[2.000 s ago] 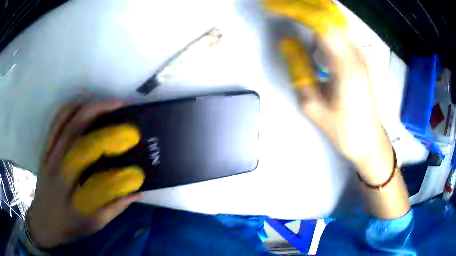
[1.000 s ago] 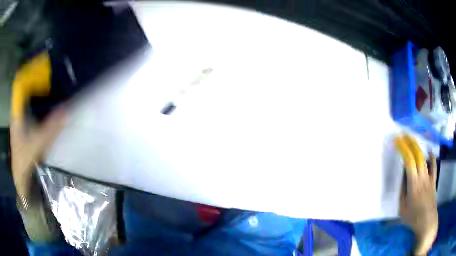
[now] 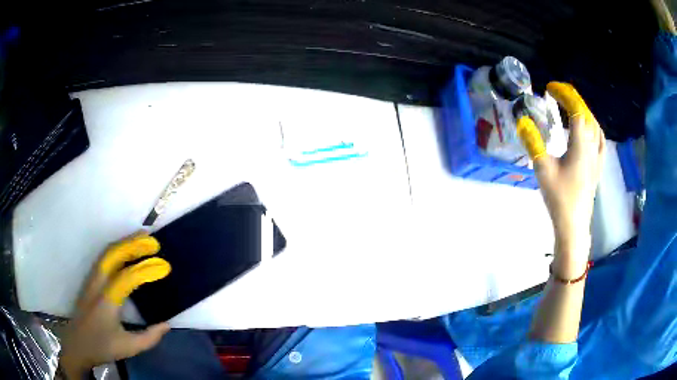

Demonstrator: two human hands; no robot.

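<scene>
A black phone (image 3: 211, 256) lies tilted on the white tabletop (image 3: 356, 260) at the left, with a pale strip across its right end. My left hand (image 3: 119, 297), with yellow finger cots, holds its near left end. My right hand (image 3: 568, 171), also with yellow finger cots, is over the blue bin (image 3: 464, 141) at the right. Its fingers are apart beside a dark-capped clear bottle (image 3: 538, 115); I cannot tell whether they touch it. A thin blade with a mottled handle (image 3: 177, 184) lies behind the phone.
A white piece with teal stripes (image 3: 326, 154) lies mid-table. Another bottle (image 3: 511, 76) stands in the bin. A black surface (image 3: 260, 44) runs along the back. Crumpled clear plastic (image 3: 26, 345) is at the lower left. A neighbour's blue sleeve (image 3: 653, 171) is at the right.
The phone now lies on the table under my left hand, which was raised at the far left with a dark object. My right hand has moved from the table's right end to over the bin.
</scene>
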